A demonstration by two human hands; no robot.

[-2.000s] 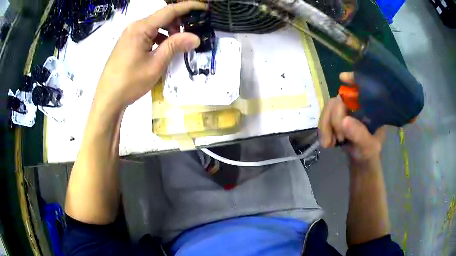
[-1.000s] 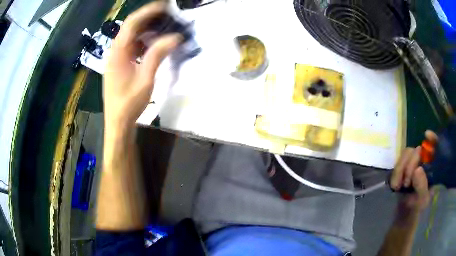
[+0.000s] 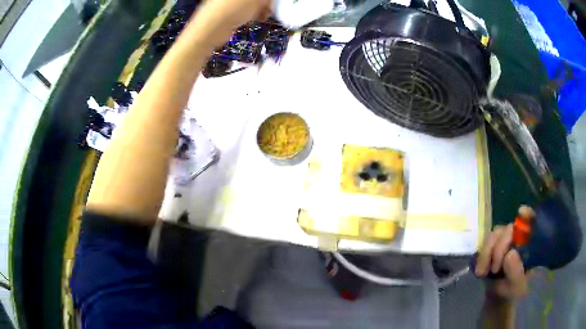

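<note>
My left hand [image 3: 247,8] is at the top edge, mostly cut off. A white plate [image 3: 303,10] is right beside it; whether my fingers hold it is hidden. My right hand [image 3: 503,257] is around the grip of the dark soldering gun [image 3: 554,232] at the right. Its long dirty barrel points up and left past the fan. The yellow fixture [image 3: 374,160] with dark centre holes has no plate on it. A black module on a white plate [image 3: 195,153] lies on the board, partly behind my left forearm.
A round tin [image 3: 283,137] with yellow-brown content stands left of the fixture. A black fan [image 3: 411,83] stands behind it. Tangled black modules [image 3: 247,48] lie at upper left, more assemblies [image 3: 106,122] at far left. A white cord [image 3: 372,277] hangs below the board edge.
My left hand has left the black module and plate at the left and reached up to the top edge. The view has shifted. My right hand still holds the gun, away from the fixture.
</note>
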